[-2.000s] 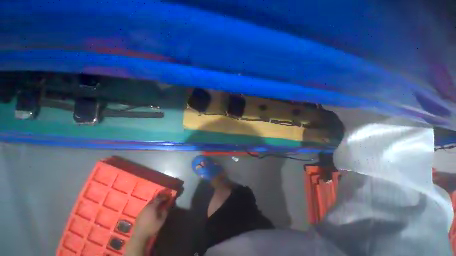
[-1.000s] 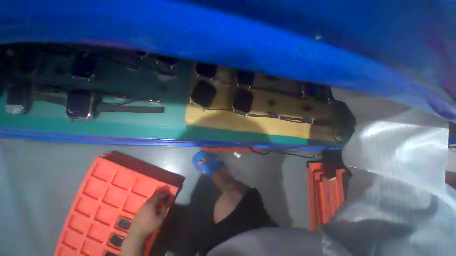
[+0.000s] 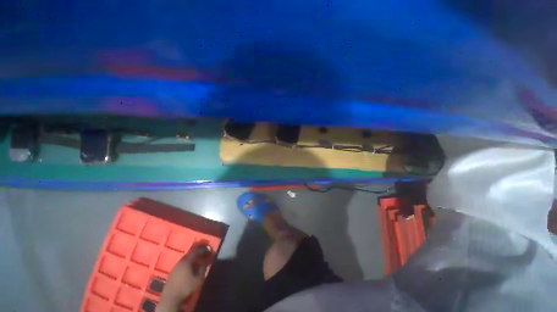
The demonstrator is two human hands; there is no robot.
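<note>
An orange-red compartment tray (image 3: 125,259) is at the lower left, tilted, with dark smartwatch bodies (image 3: 157,284) in pockets near my wrist. My left hand (image 3: 185,275) lies over its right side, fingers curled near the upper right corner around a small dark spot with a glint; what they grip is unclear. A white sleeve (image 3: 495,183) reaches in from the right. At its end is a dark, blurred shape by the board's right end; whether it is my right hand cannot be told. Dark watch bodies (image 3: 96,146) sit on the green mat (image 3: 55,170) and the yellow-tan board (image 3: 305,158).
A blurred blue rack part (image 3: 275,55) covers the top and hides the shelf back. A blue rail (image 3: 152,184) edges the shelf. Orange-red trays (image 3: 403,237) stand at the lower right. A blue sandal (image 3: 255,206) is on the grey floor. A thin black cable hangs below the shelf.
The view has shifted, so the upper blue rack part covers more of the shelf's rear watch bodies than a second ago. My left hand stays at the same place on the tray.
</note>
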